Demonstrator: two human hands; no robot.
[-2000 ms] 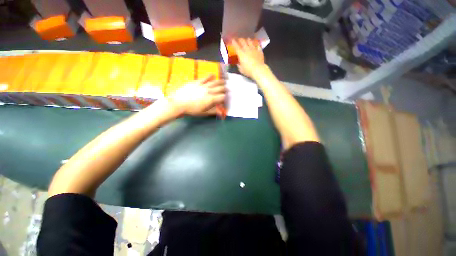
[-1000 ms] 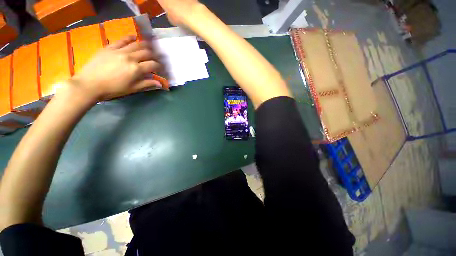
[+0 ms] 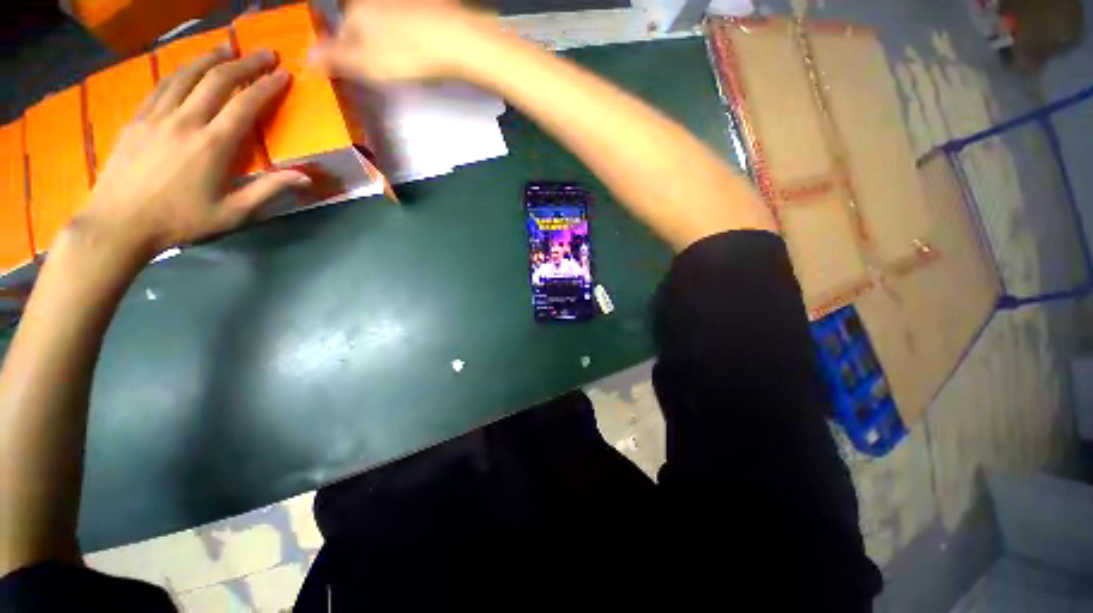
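Note:
Orange product boxes (image 3: 114, 102) stand side by side in a row at the upper left of the green bench. The last box (image 3: 300, 114) shows its orange top and a small flap at its near right corner. A white lid panel (image 3: 444, 129) lies flat to its right. My left hand (image 3: 180, 162) rests on the row with fingers spread, beside the last box. My right hand (image 3: 390, 42) is blurred at the far right edge of the last box; its fingertips are near or on the box, and its grip cannot be told.
A smartphone (image 3: 560, 252) with a lit screen lies on the bench (image 3: 348, 323), a small white tag (image 3: 603, 298) beside it. Brown cartons (image 3: 827, 180) are to the right, over a blue plastic crate (image 3: 861, 383). A blue tubular handle (image 3: 1040, 298) is at far right.
My left hand has moved left from the end of the row onto the boxes. My right hand has come from the back to the last box. The view has shifted to the right since the earliest frame.

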